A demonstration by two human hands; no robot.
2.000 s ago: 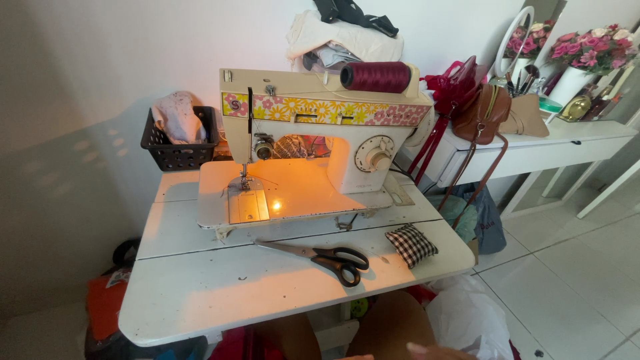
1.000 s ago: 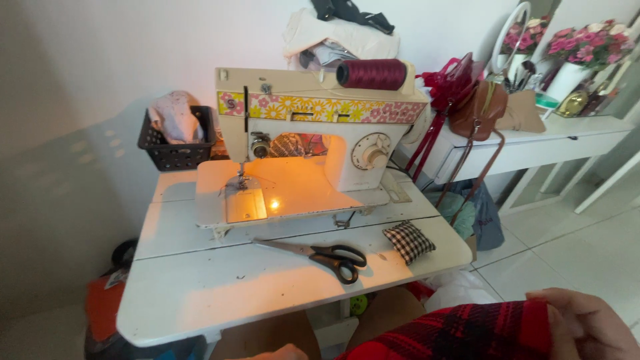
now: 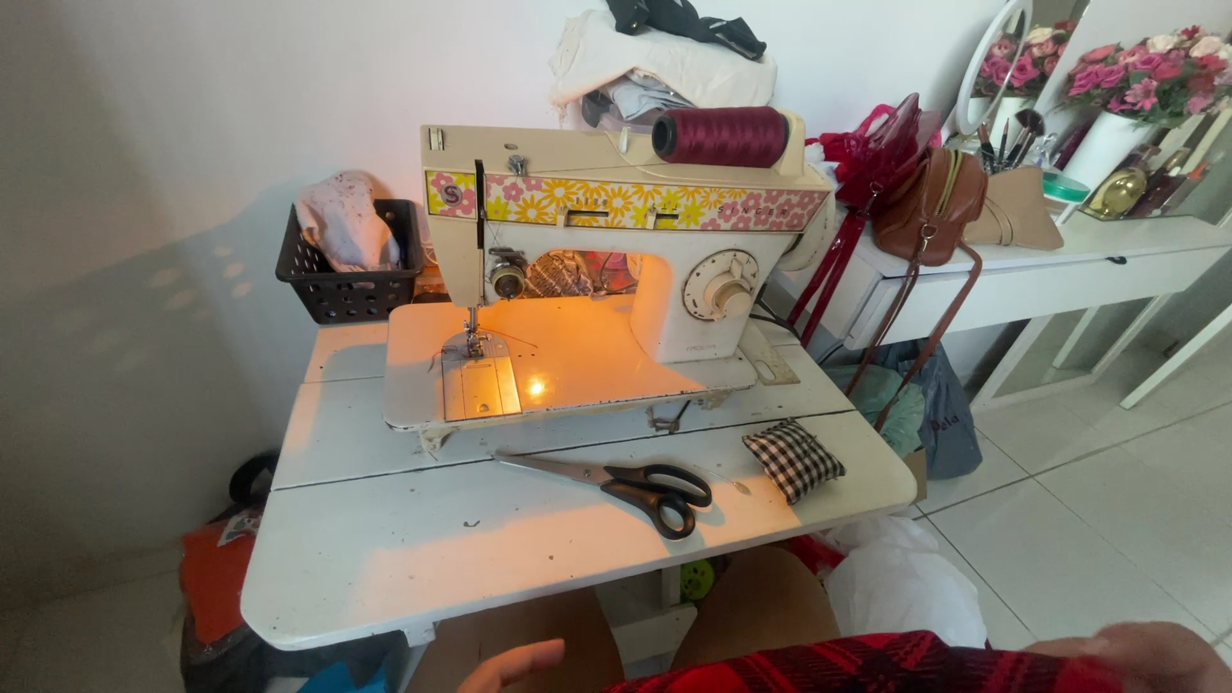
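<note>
A red and black plaid cloth (image 3: 866,666) lies across the bottom edge, over the lap. My right hand (image 3: 1145,656) grips its right end. My left hand (image 3: 515,666) is at the bottom centre, just left of the cloth, partly cut off by the frame; its hold is hidden. Beyond them, a Singer sewing machine (image 3: 587,207) with its lamp lit stands on a white table (image 3: 385,549). A maroon thread cone (image 3: 722,136) lies on top of it. Black-handled scissors (image 3: 654,491) and a checked pincushion (image 3: 793,460) rest near the table's front edge.
A black plastic basket (image 3: 351,289) holding fabric stands at the table's back left. Folded cloths (image 3: 664,63) are piled behind the machine. On the right, a brown handbag (image 3: 934,207) hangs at a white dressing table (image 3: 1030,289). A white plastic bag (image 3: 905,577) sits below the table's right side.
The plaid cloth, not seen two seconds ago, came into view in my right hand and now sits lower than one second ago. The scissors and pincushion have not moved.
</note>
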